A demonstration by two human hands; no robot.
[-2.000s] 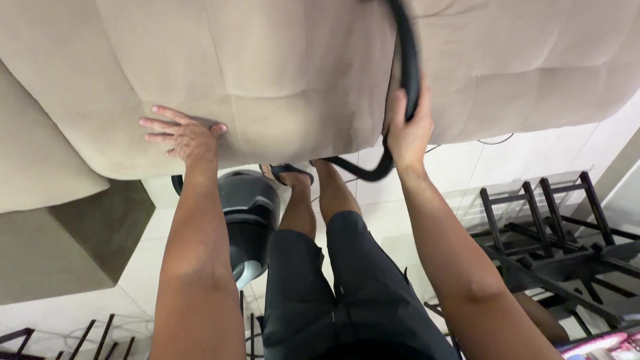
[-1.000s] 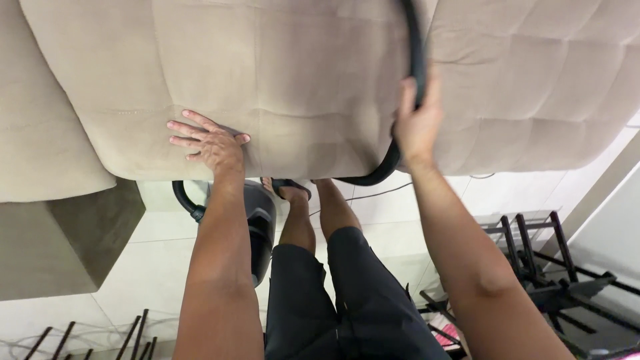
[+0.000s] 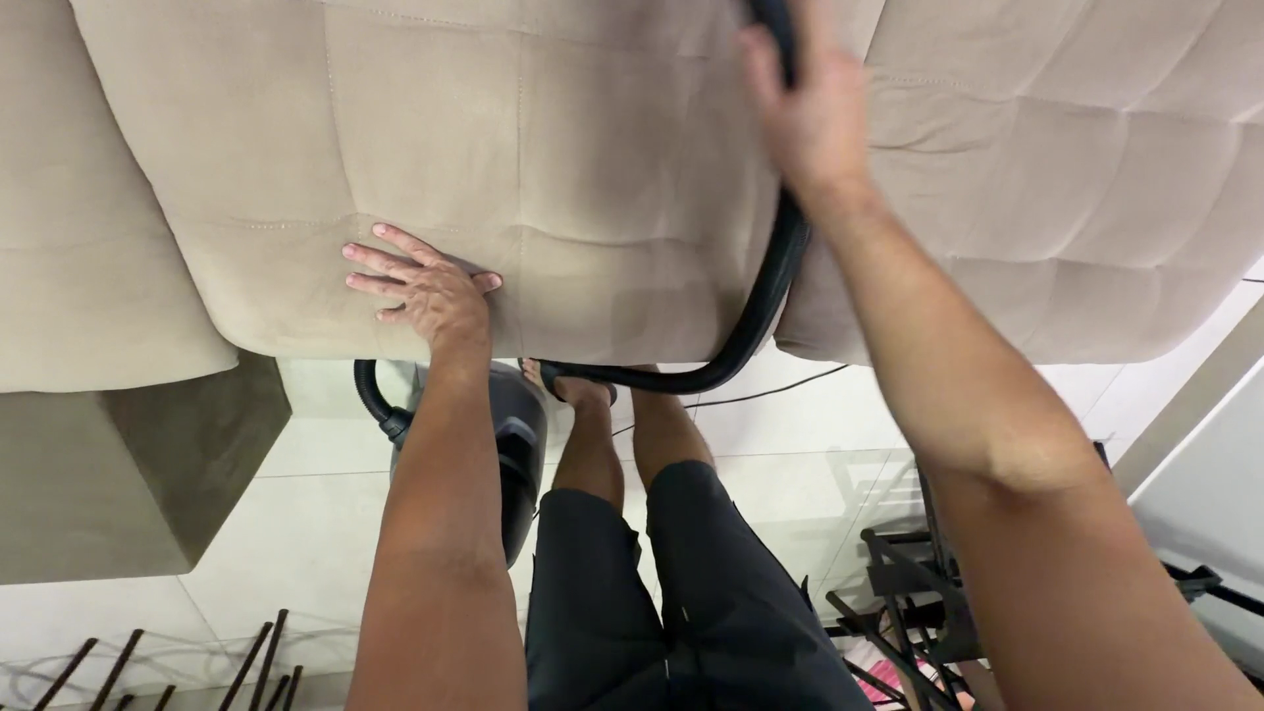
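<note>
A beige tufted sofa seat cushion spans the upper middle of the view. My left hand lies flat on its front part, fingers spread, holding nothing. At the top, my right hand, slightly blurred, grips the black vacuum cleaner hose. From that hand the hose runs down along the cushion's right side and bends left over the front edge, by my feet. A dark canister vacuum cleaner stands on the floor, partly hidden by my left forearm. The hose's far end lies beyond the top edge, out of sight.
More beige cushions lie left and right. Below the left one is a brown upholstered sofa base. A thin black cable crosses the tiled floor near my feet. Dark chair legs stand at lower left and black metal frames at lower right.
My right hand has moved up and away across the cushion with the hose. My left hand stays spread on the cushion. The view has shifted somewhat.
</note>
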